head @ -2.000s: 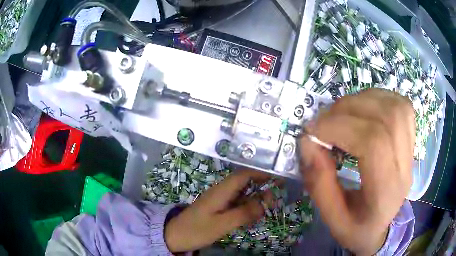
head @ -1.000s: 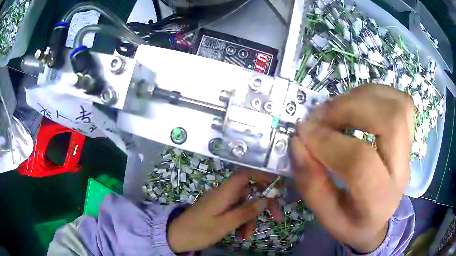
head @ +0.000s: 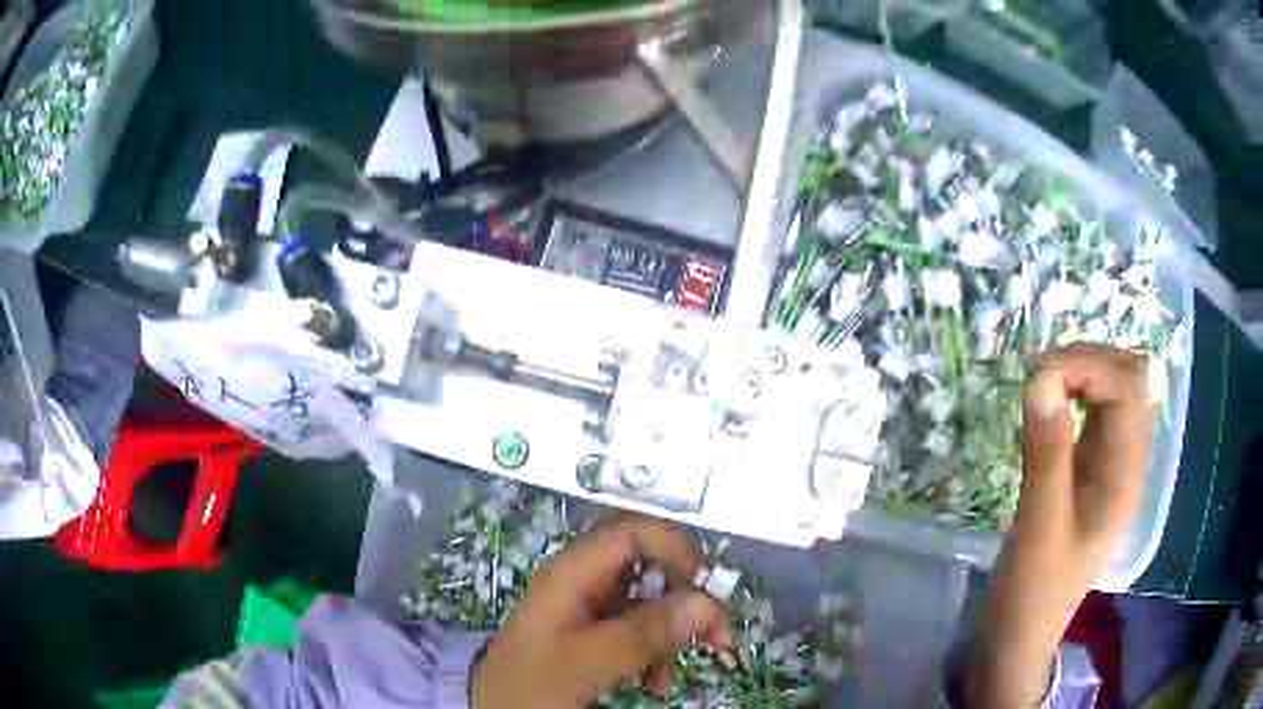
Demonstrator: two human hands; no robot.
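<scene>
The silver press fixture [head: 554, 388] lies across the middle, its rod [head: 520, 367] pointing at the clamp block [head: 665, 429]. No fingers are at its right end. My left hand [head: 596, 609] is below the fixture, over the lower tub [head: 395, 519], with its fingers around a white-headed piece [head: 720, 580]. My right hand [head: 1087, 443] is over the right side of the large tub [head: 1180, 457], thumb and index finger close together; I cannot tell whether they hold anything. White-headed pieces with thin green stems [head: 942, 291] fill the large tub.
A round bowl feeder [head: 540, 69] stands behind, with a straight rail [head: 769, 166] running to the fixture. The controller [head: 630, 256], black air fittings [head: 240, 222] and a handwritten note [head: 249, 395] are near the fixture. A red stool [head: 173, 485] is at left.
My right hand has moved away from the fixture's right end, rightward to over the large tub. My left hand stays under the fixture. The view has shifted, showing more of the bowl feeder.
</scene>
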